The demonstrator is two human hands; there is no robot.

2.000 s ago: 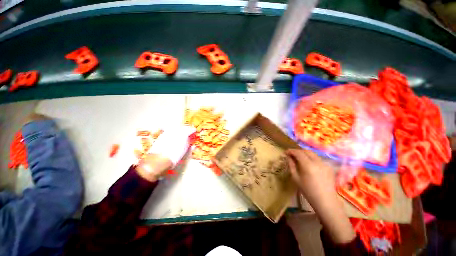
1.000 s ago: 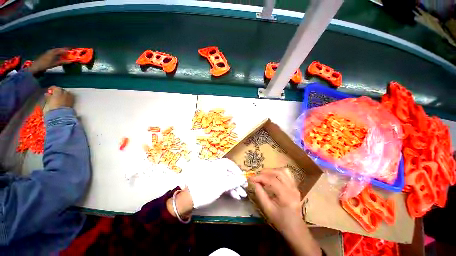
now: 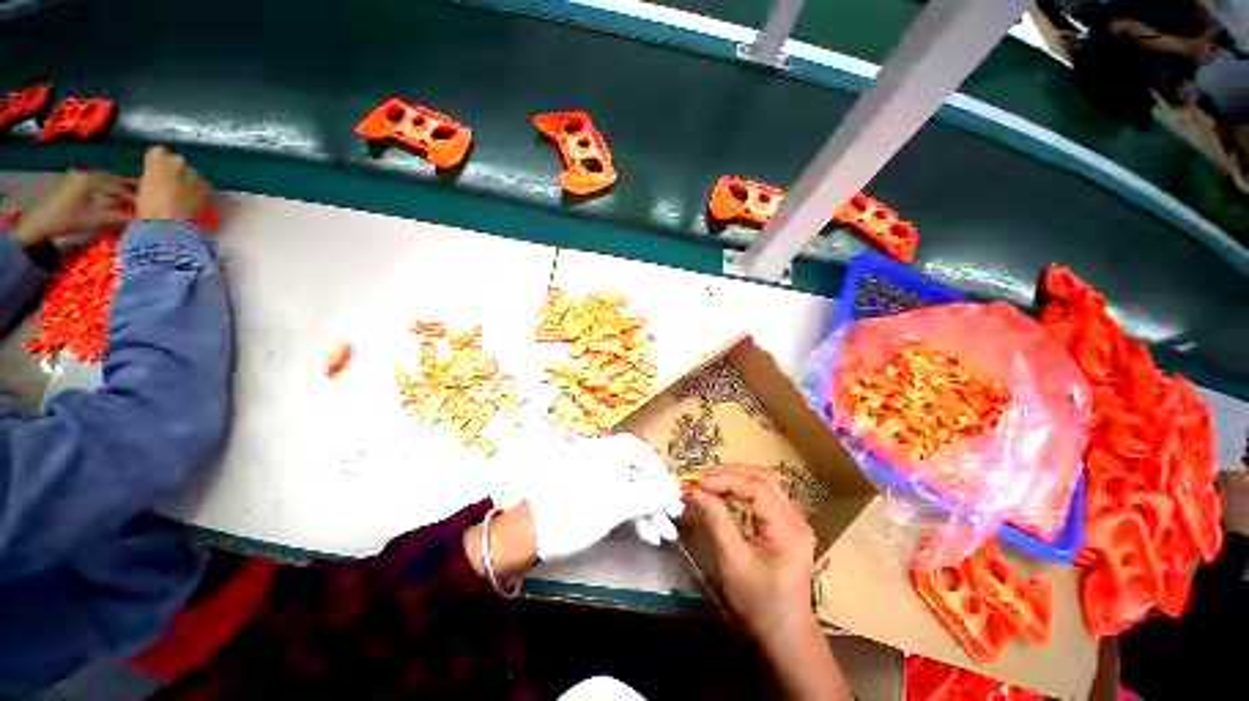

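My left hand [image 3: 589,500], in a white glove with a bracelet at the wrist, holds a small orange plastic part [image 3: 689,481] at its fingertips. My bare right hand [image 3: 753,541] meets it there, its thumb and forefinger pinched at the same part. Whether a metal piece is between my fingers is too small to tell. Both hands are over the near left side of the cardboard tray [image 3: 788,404]. Small dark metal pieces [image 3: 695,434] lie scattered in the tray. Two piles of yellow-orange parts [image 3: 599,363] lie on the white bench left of it.
A blue crate [image 3: 1055,545] holds a clear bag of orange parts [image 3: 925,397]. Controller shells [image 3: 1144,466] are heaped at right; others [image 3: 415,133] lie on the green belt [image 3: 274,82]. A metal post [image 3: 877,137] rises behind the tray. A person's denim sleeve [image 3: 171,370] is at left.
Since two seconds ago, my left hand has come from the parts pile and my right from inside the tray to meet at the part. Over the last second they stay together; the view has shifted.
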